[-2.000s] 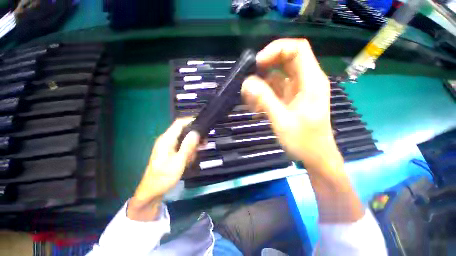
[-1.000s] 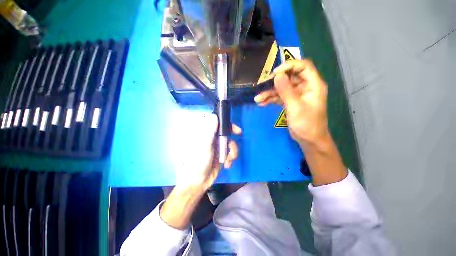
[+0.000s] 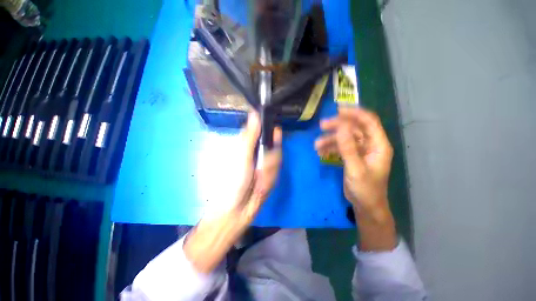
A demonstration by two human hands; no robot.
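A black tripod (image 3: 265, 109) is held upright in the view with its legs spread in a Y and its silver centre tube pointing into the bench machine (image 3: 226, 88). My left hand (image 3: 250, 167) is closed around the lower black section below the leg joint, partly overexposed by glare. My right hand (image 3: 358, 147) is off the tripod, to its right above the blue table, blurred, with fingers apart and curled and nothing seen in it. The tube's upper end is behind the clear guard (image 3: 275, 35).
A black slotted tray (image 3: 103, 170) with several silver-ended sticks lies left on the green surface. Another tray (image 3: 70, 247) is below it. Yellow warning labels (image 3: 347, 85) are on the blue table (image 3: 311, 203). A grey panel (image 3: 464, 147) stands right.
My right hand has let go of the right leg and moved down, away from it. That leg now points further up and outward. My left hand still holds the tripod at the machine.
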